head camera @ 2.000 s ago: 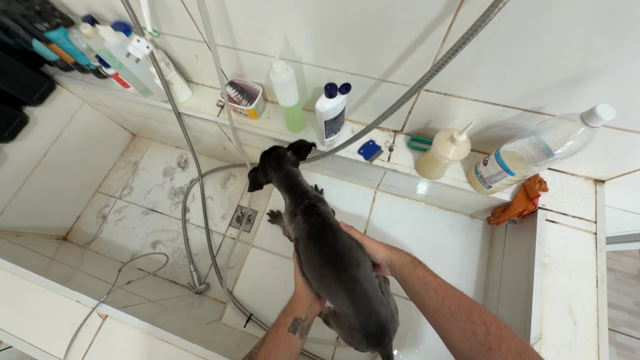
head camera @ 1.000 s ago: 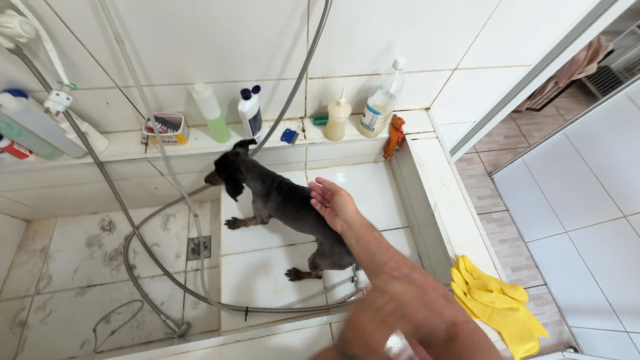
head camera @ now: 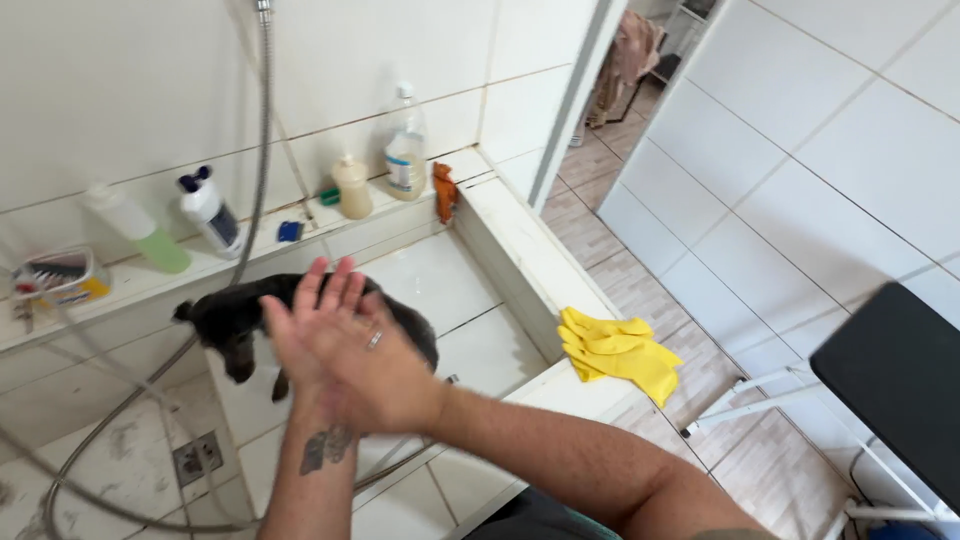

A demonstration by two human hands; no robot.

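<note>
My left hand (head camera: 300, 360) and my right hand (head camera: 375, 367) are pressed together, palm against palm, fingers up and slightly blurred. The right one bears a ring and lies over much of the left. No object shows between them. Behind them a small dark dog (head camera: 225, 322) stands in the white tiled tub (head camera: 487, 337), its head lowered toward the left and part of its body hidden by my hands. A pair of yellow rubber gloves (head camera: 619, 349) is draped over the tub's near right rim.
Along the ledge stand a green-liquid bottle (head camera: 150, 232), a white bottle (head camera: 210, 214), a pump bottle (head camera: 351, 187) and a clear plastic bottle (head camera: 405, 154). An orange glove (head camera: 444, 191) hangs there. A metal shower hose (head camera: 262, 135) loops through the tub. At right is a black-topped table (head camera: 900, 375).
Both hands held the dog's body two seconds ago; one second ago a hand was at its back. Now they are off it and together. The view has swung right.
</note>
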